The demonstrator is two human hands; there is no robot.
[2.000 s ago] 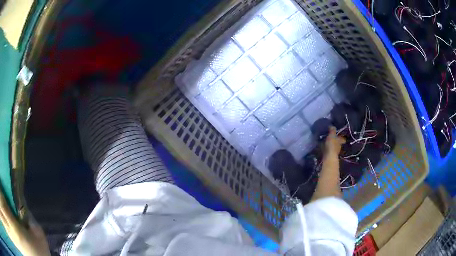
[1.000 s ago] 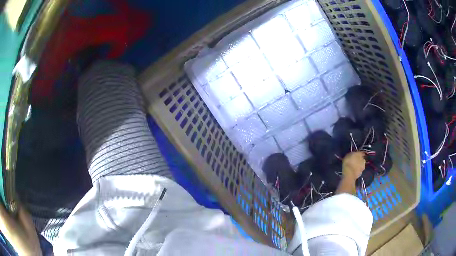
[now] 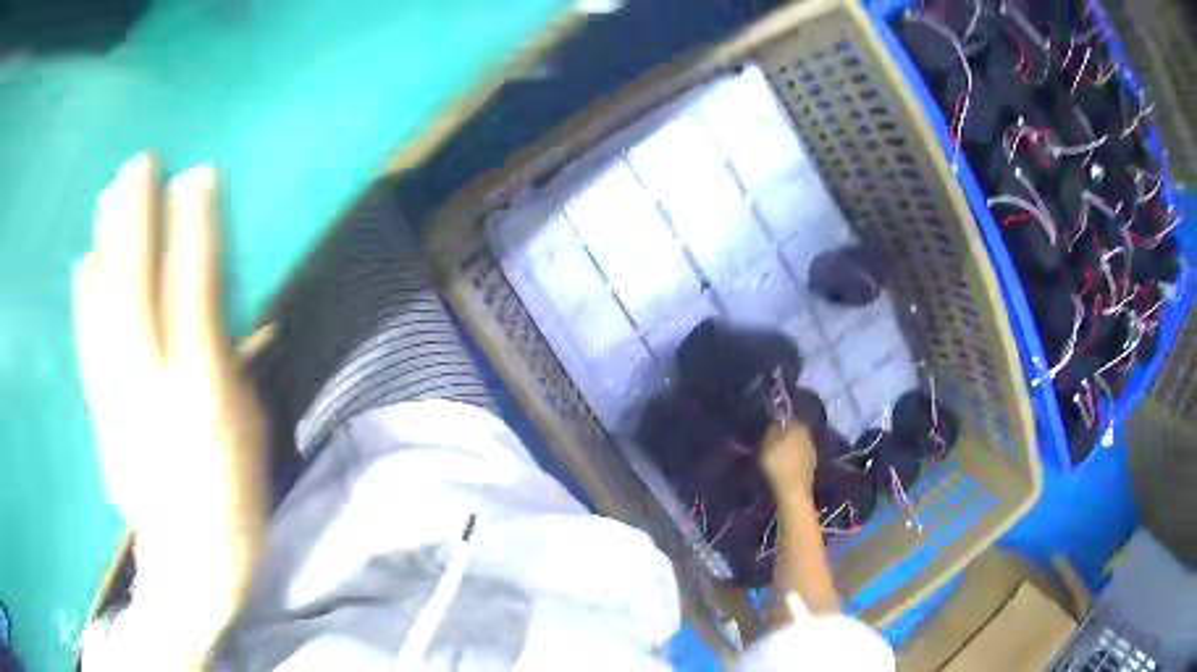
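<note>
My left hand [image 3: 171,381] is blurred, raised over the green bench top, with its fingers apart and nothing in it. My right hand [image 3: 790,460] is inside the beige slatted crate [image 3: 453,250], its fingers closed around a bundle of lead wires [image 3: 780,394]. A blurred black housing [image 3: 729,361] lies just beyond these wires. More black round housings with red and white wires crowd around my right hand. One black housing [image 3: 847,276] lies apart on the white gridded sheet [image 3: 656,223].
A blue bin [image 3: 978,197] full of dark wired parts stands right of the crate. The green bench top [image 3: 341,105] is at upper left. Cardboard [image 3: 1011,637] and a grey basket [image 3: 1116,643] are at lower right. My striped sleeve or clothing lies left of the crate.
My left hand has come up over the bench from the lower left edge. My right hand has moved left within the crate. Housings have shifted, and one now lies apart. The view has turned.
</note>
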